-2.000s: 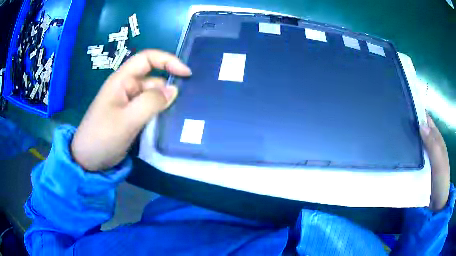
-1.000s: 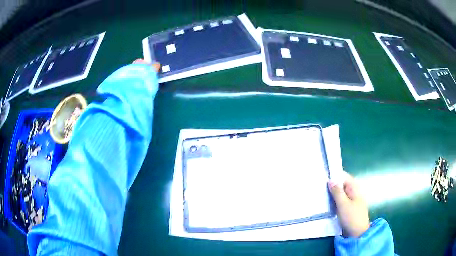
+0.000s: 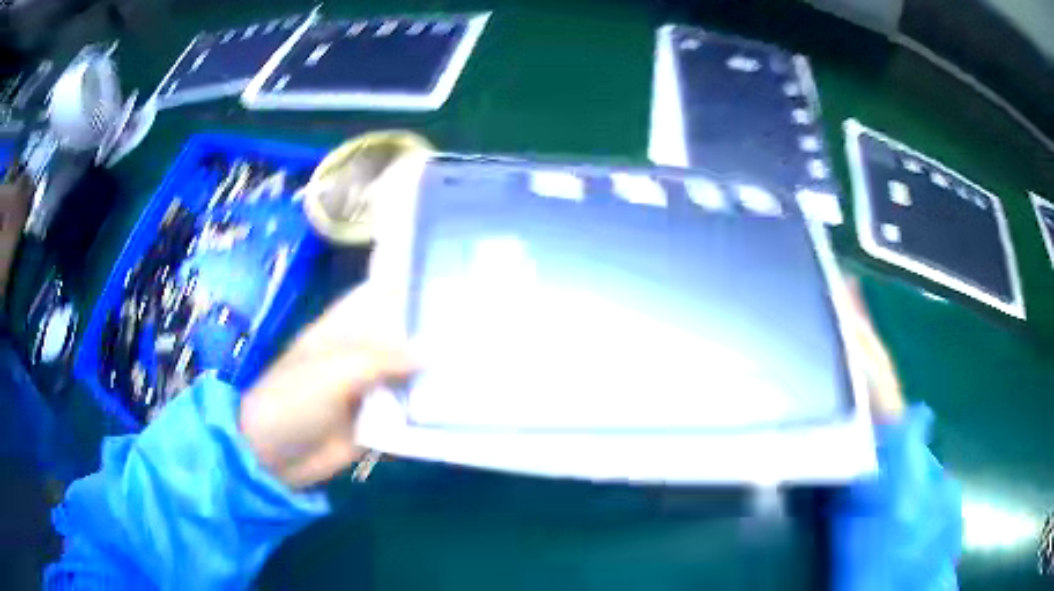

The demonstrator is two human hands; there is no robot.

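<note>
A tablet back cover [image 3: 624,312] on its white protective sheet [image 3: 613,462] is held up in front of me, blurred and glaring white over its lower part. Several white labels show along its top edge. My left hand [image 3: 318,387] grips its left edge, thumb on top. My right hand [image 3: 873,346] holds its right edge, mostly hidden behind it and blurred. I cannot see the fingers under the sheet.
A blue parts tray [image 3: 104,375] full of black and white strips is at left. A round tan pot [image 3: 347,191] stands beside it. Further covers [image 3: 370,64] lie along the far bench. A person's hand [image 3: 14,219] shows at the left edge.
The view has swung left. A cover is now lifted in both hands; a second ago my left hand reached to a far cover while my right held one on the mat.
</note>
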